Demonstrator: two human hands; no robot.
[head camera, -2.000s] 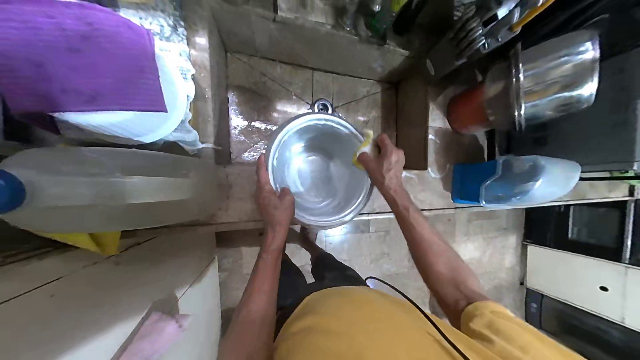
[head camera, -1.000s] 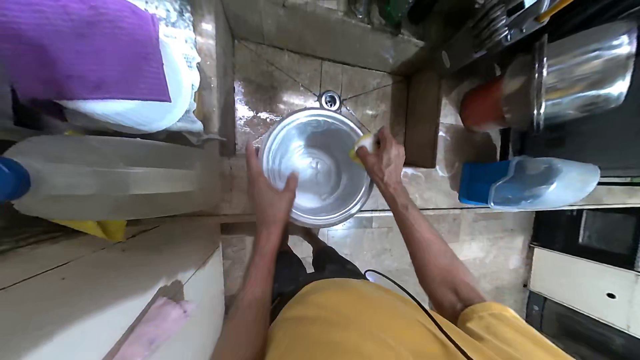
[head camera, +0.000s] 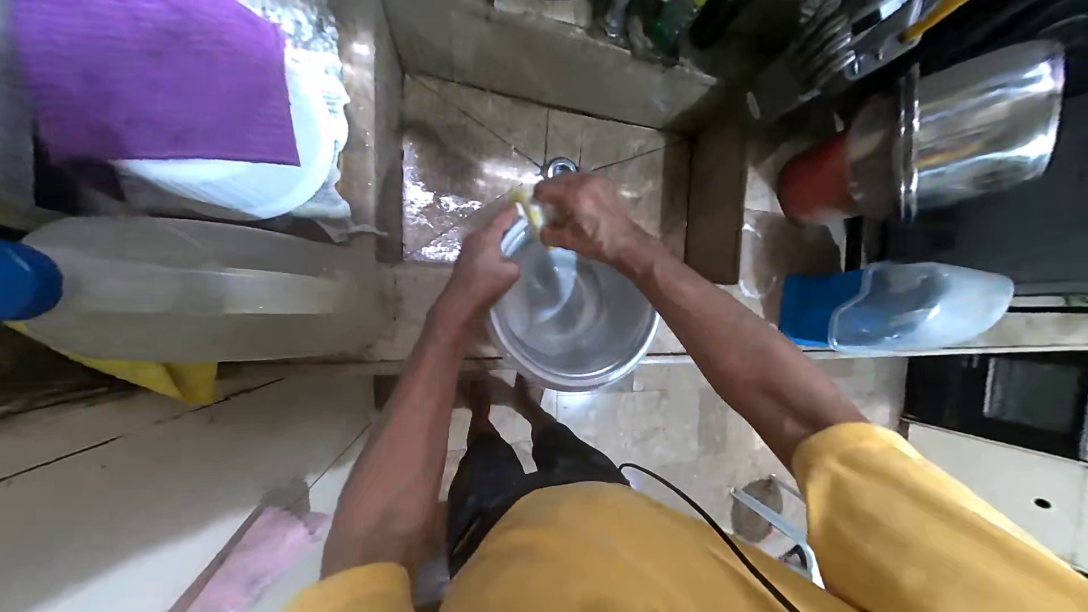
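Note:
A round silvery metal pot (head camera: 586, 327) is tilted over the front edge of a tiled sink, its inside facing up to me. My left hand (head camera: 484, 268) grips its rim at the upper left, thumb toward the inside. My right hand (head camera: 586, 217) holds a yellow-and-white sponge (head camera: 529, 212) against the same upper-left stretch of rim, close to my left fingers. The sink's drain (head camera: 559, 167) shows just beyond my right knuckles. My right fingers partly hide the sponge and the far rim.
On the left lie a large translucent bottle with a blue cap (head camera: 32, 279) and a purple cloth (head camera: 161, 81) over a white round item. At the right stand a shiny metal pot (head camera: 986, 127), a red container (head camera: 814, 178) and a blue-and-clear plastic container (head camera: 922, 306). Sink walls (head camera: 714, 204) surround the basin.
My right hand has moved with the sponge from the pot's right rim to its upper-left rim. My left hand has moved up from the pot's left side and now grips the rim.

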